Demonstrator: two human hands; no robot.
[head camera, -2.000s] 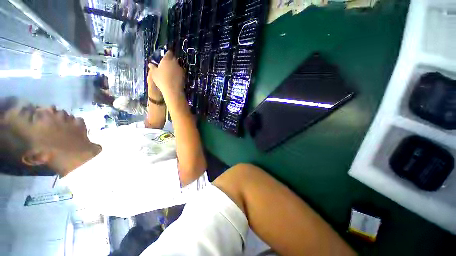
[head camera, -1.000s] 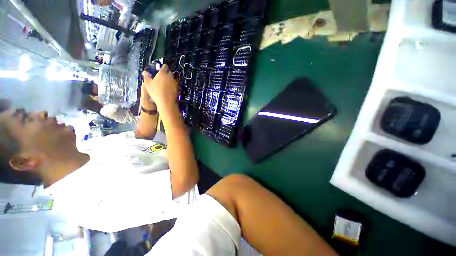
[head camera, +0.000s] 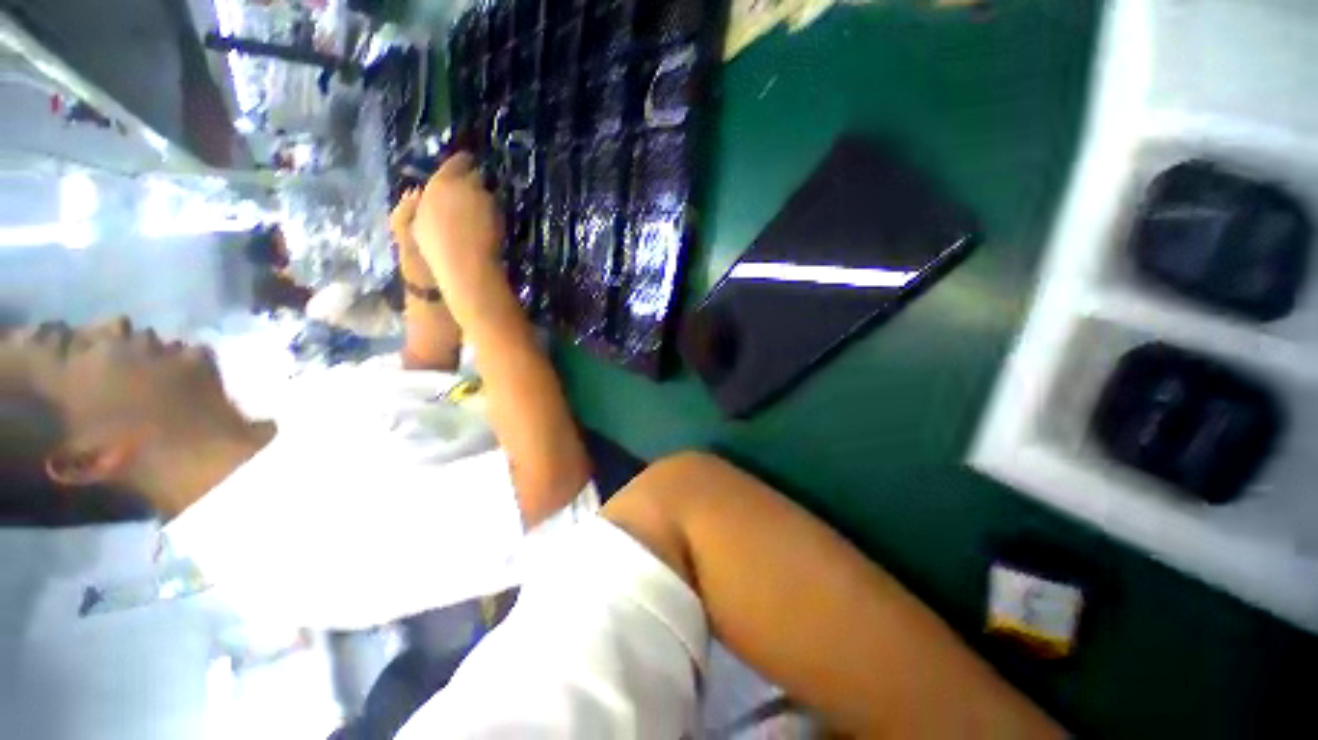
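Observation:
Neither of my hands can be made out in the picture. A flat glossy black rectangle, perhaps a smartphone (head camera: 831, 275), lies on the green mat (head camera: 853, 455) with a white light streak across it. A white parts tray (head camera: 1019, 412) at the right holds two black rounded-square housings, one (head camera: 1221, 239) above the other (head camera: 1188, 422) in separate compartments. A small silver-white piece with a yellow edge, perhaps a battery (head camera: 1034, 607), lies at the lower right beside something dark.
A person in white (head camera: 347, 499) at the left handles a small dark item over the black blister tray (head camera: 629, 217). A bent bare limb (head camera: 824, 586) with white cloth crosses the lower middle; whose it is, I cannot tell. Tape edges the mat at the top.
The view has shifted, so the mat's items sit higher in the picture than one second ago. The person's hands remain at the black tray. Nothing on the mat has visibly moved.

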